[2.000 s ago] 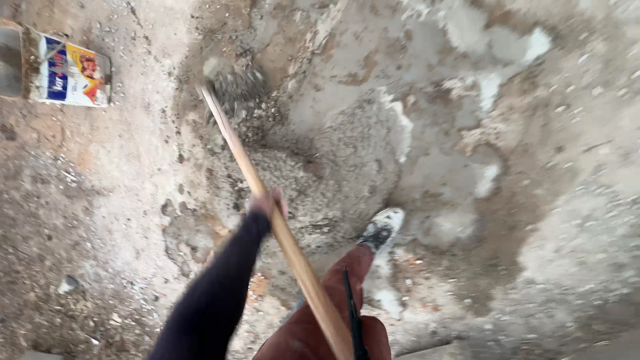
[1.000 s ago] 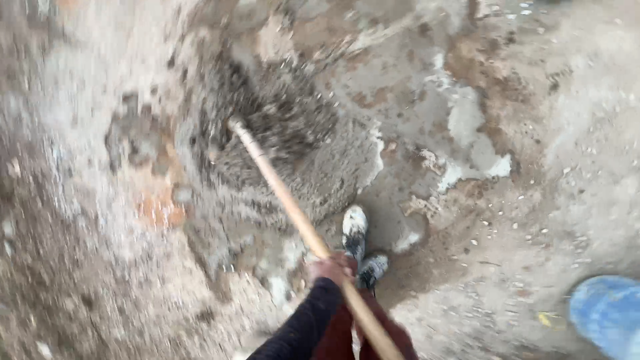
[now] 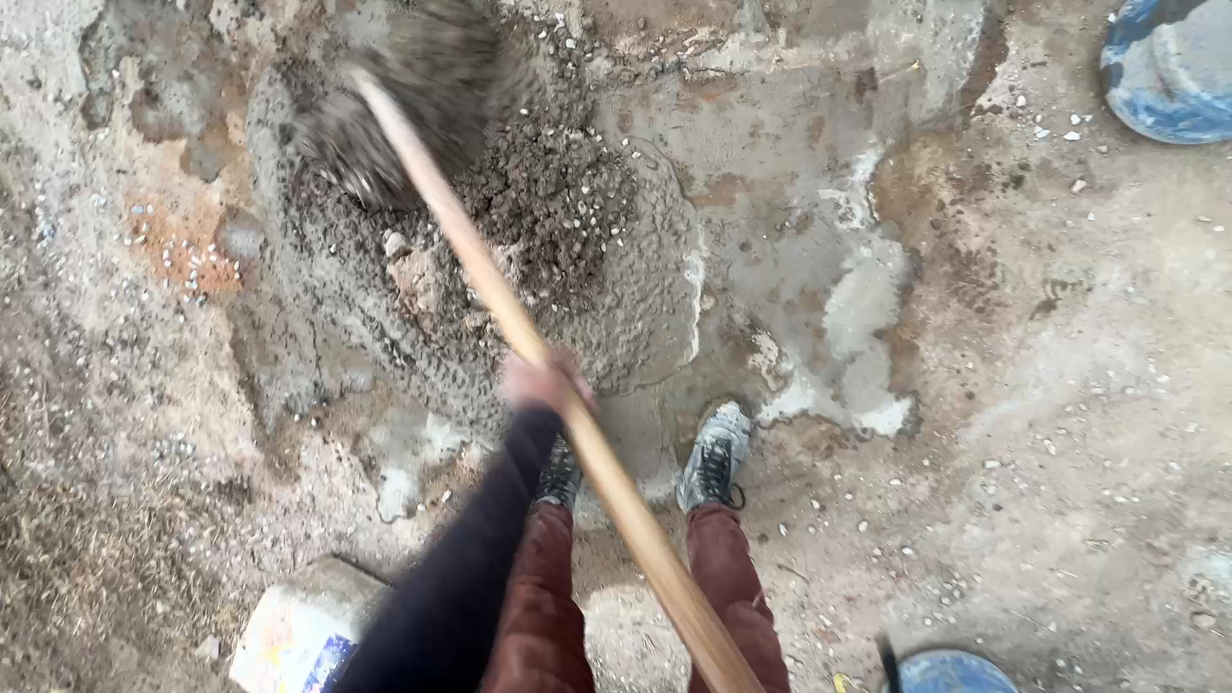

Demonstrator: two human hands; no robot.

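Note:
My left hand (image 3: pixel 547 381), in a dark sleeve, is closed around a long wooden shovel handle (image 3: pixel 635 520) at about its middle. The handle runs from the bottom edge up to the left, where its end meets a blurred load of wet mortar (image 3: pixel 414 106); the blade itself is covered or blurred. Below and right of that load lies a heap of gravelly mortar mix (image 3: pixel 568 212) on the wet ground. My right hand is out of view, beyond the bottom edge.
My two mortar-smeared shoes (image 3: pixel 717 457) stand just below the heap. A blue bucket (image 3: pixel 1169 87) with grey contents is at the upper right, another blue container (image 3: pixel 948 671) at the bottom right. A white printed bucket (image 3: pixel 298 630) lies at the lower left. Small stones dot the ground.
My left hand stays closed on the handle. The mortar at the handle's end is now a larger, blurred mass. Both shoes now stand apart; one second ago they were close together. The view has shifted.

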